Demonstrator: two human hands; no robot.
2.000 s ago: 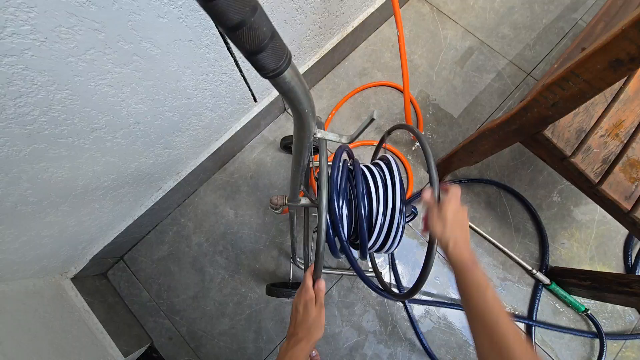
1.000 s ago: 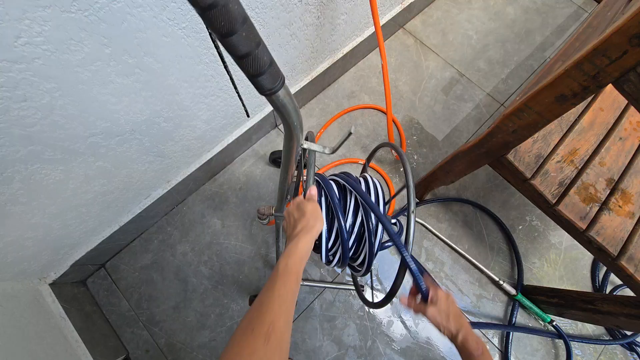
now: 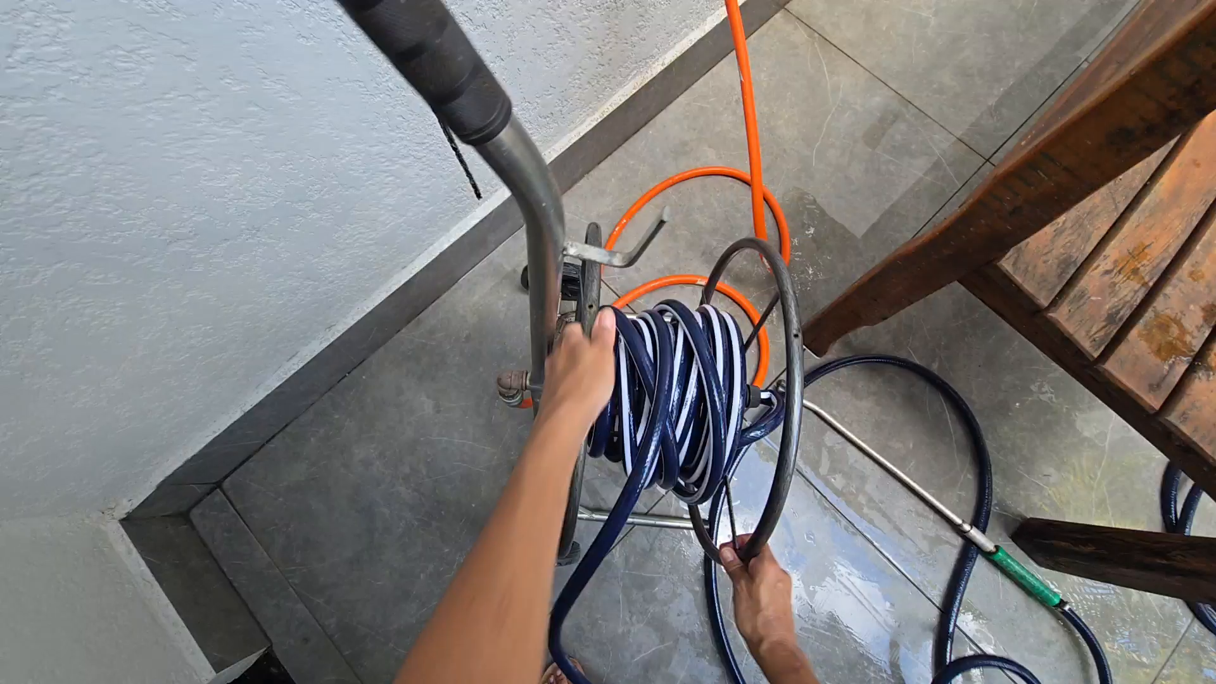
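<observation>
A hose reel cart with a bent metal handle carries a drum wound with blue-and-white striped hose. My left hand lies at the drum's left side, thumb against the wound hose and the reel's left rim; what its fingers close on is partly hidden. Gripped in my right hand is the lower edge of the reel's right metal rim. A length of blue hose hangs from the drum to the floor, left of my right hand.
An orange hose loops on the tiled floor behind the reel. On the right stand a slatted wooden bench and a metal wand with a green grip, with blue hose around them. A textured white wall rises at left.
My right hand has let go of the blue hose and now grips the reel's right rim. The hose that stretched to that hand now hangs down at the left. My left hand stays by the drum.
</observation>
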